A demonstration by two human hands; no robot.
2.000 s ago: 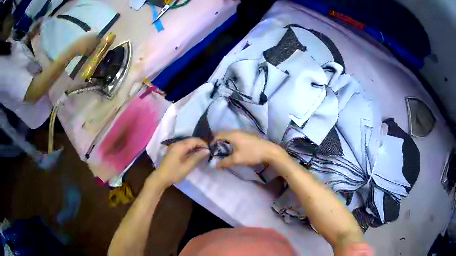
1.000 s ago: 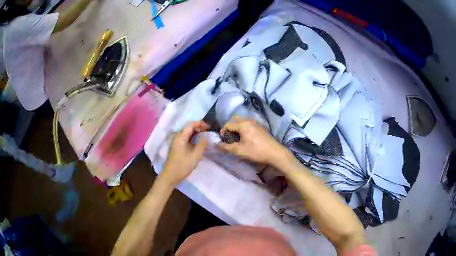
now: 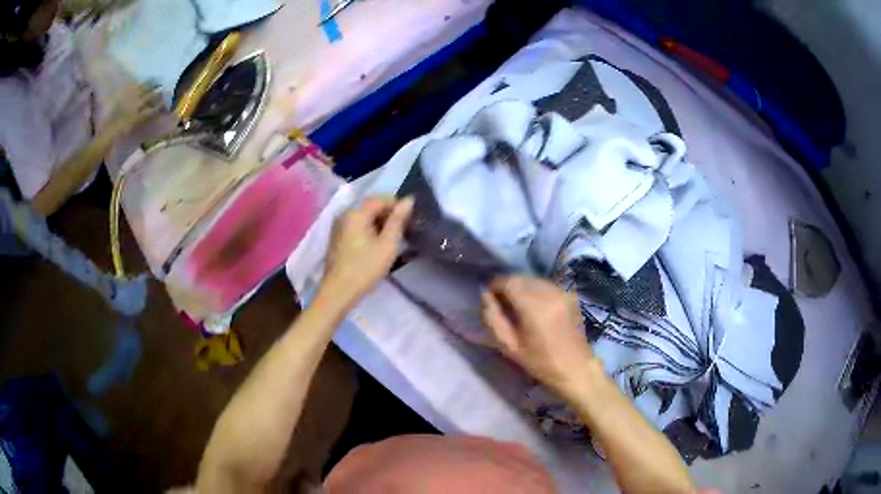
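A heap of cut fabric pieces (image 3: 618, 183), pale blue-white on one side and dark speckled on the other, lies on the table. At its near left, a dark panel (image 3: 444, 236) is stretched between my two hands. My left hand (image 3: 372, 241) pinches its left edge near the fingertips. My right hand (image 3: 536, 323) is closed at its lower right edge, somewhat blurred. A tied bundle (image 3: 710, 367) fans out from a tight gather to the right of my right hand.
On the neighbouring table lie a steam iron (image 3: 232, 101), a pink pad (image 3: 256, 227) with a scorched centre and a blue strip (image 3: 331, 21). A coworker's arm (image 3: 97, 154) is at the left. A grey pointed plate (image 3: 814, 259) lies at the far right of my table.
My hands have moved apart, the right one down and to the right, and the dark panel is now spread between them. The coworker's arm has come back beside the iron.
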